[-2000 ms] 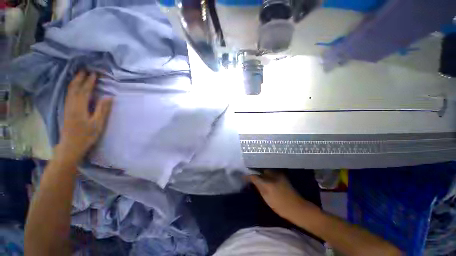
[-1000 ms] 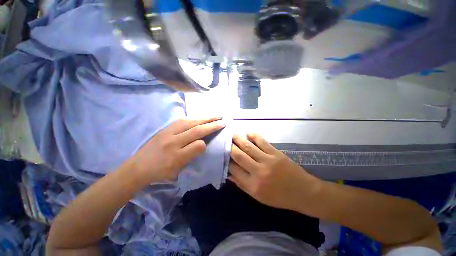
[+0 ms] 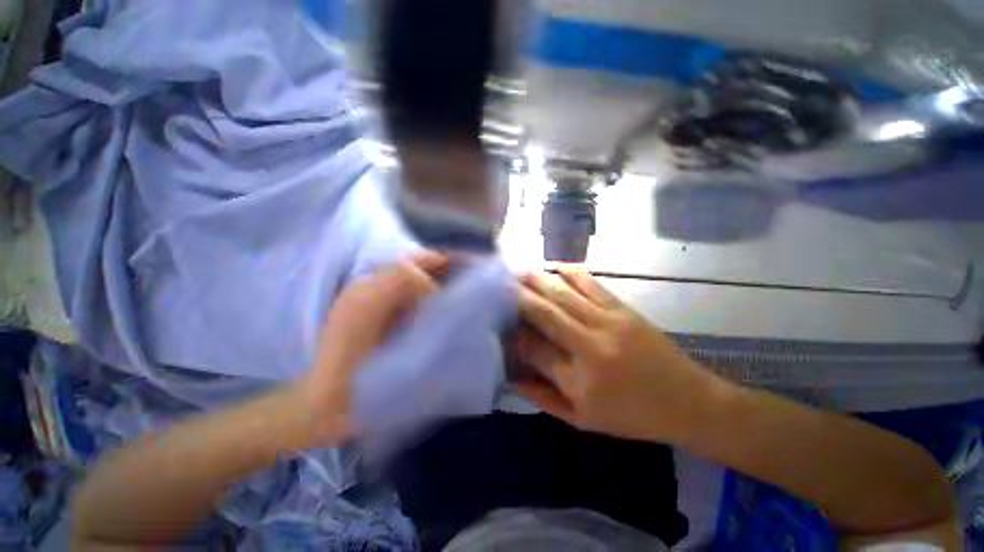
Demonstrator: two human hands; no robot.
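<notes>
A light blue-grey garment [image 3: 248,237] lies over the machine table on the left, and its near edge runs to the sewing spot. My left hand [image 3: 372,329] is on the cloth left of the needle area, blurred, with a loose flap of cloth over part of it. My right hand [image 3: 604,361] is at the cloth's right edge, fingers together and pinching it. The needle and presser foot are hidden behind the large dark, glossy part [image 3: 442,119]. The grey-blue cylindrical fitting [image 3: 568,224] stands just beyond my right fingertips.
The white machine head with a blue stripe [image 3: 637,52] spans the top. A thin metal rod [image 3: 777,286] lies across the bed at right. A measuring scale [image 3: 798,358] runs along the front edge. More garments [image 3: 302,501] are piled below left, and a blue basket [image 3: 771,507] is at lower right.
Both hands came together at the cloth below the needle area and stay there. A cloth flap is now lifted and blurred over my left hand. The view has moved closer to the machine head.
</notes>
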